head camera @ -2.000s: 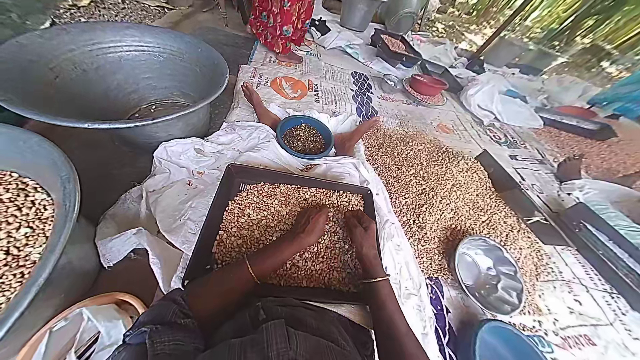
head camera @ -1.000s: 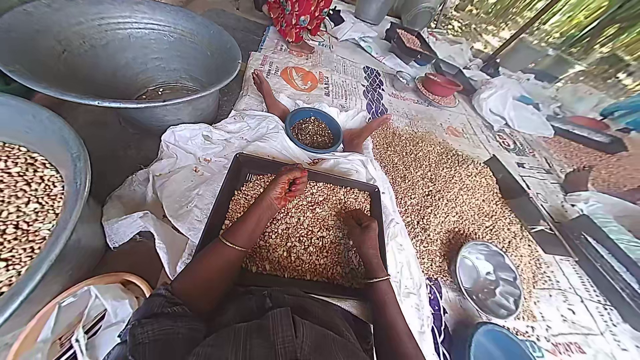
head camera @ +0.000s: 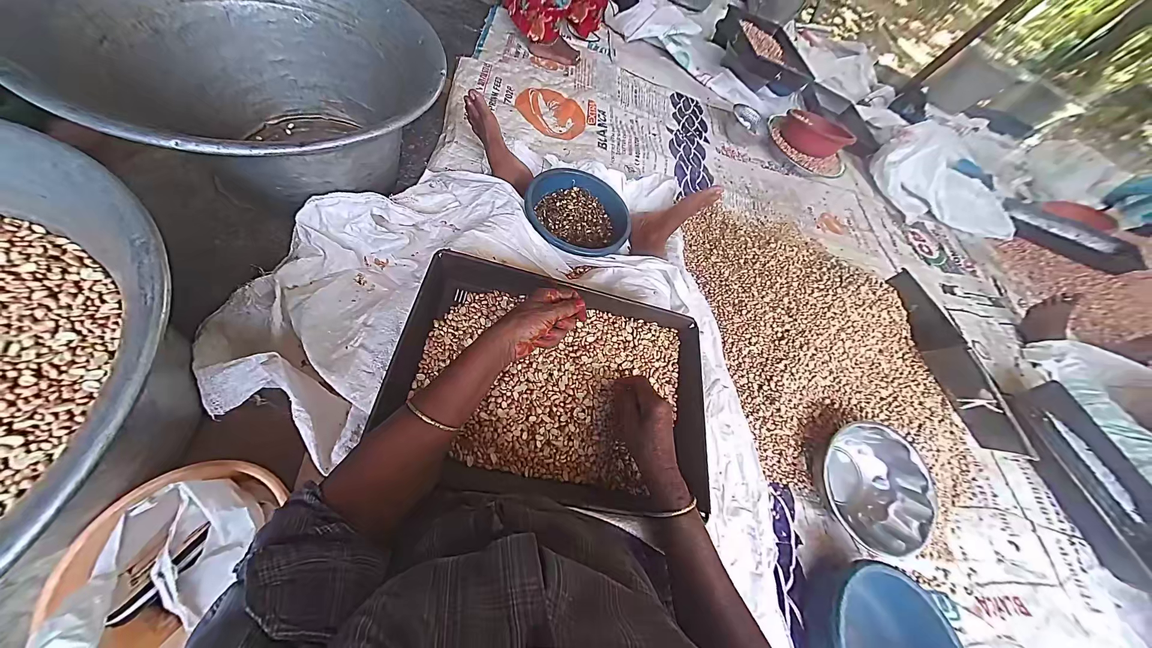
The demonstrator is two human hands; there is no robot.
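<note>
A black rectangular tray point(head camera: 699, 387) of pale split nut kernels point(head camera: 540, 405) rests on white sheeting point(head camera: 342, 261) before my lap. Over its upper middle is my left hand point(head camera: 545, 321), fingers curled together and stained red; whether a kernel is pinched in them cannot be seen. My right hand point(head camera: 643, 423) is lowered, knuckles up, at the kernels on the tray's right side, its fingertips hidden. Just beyond the tray, between two bare feet, stands a blue bowl point(head camera: 621, 202) with darker bits in it.
Large metal basins point(head camera: 396, 135) stand at left, one holding kernels. A heap of kernels point(head camera: 810, 333) covers the printed sheeting at right, with a shiny metal bowl point(head camera: 880, 486) at its edge. A blue container point(head camera: 891, 612) is nearer. Another person's foot point(head camera: 553, 49) is at the top.
My left hand has come up off the kernels and moved away from my right hand, its fingers now drawn together. My right hand remains at the tray's right side.
</note>
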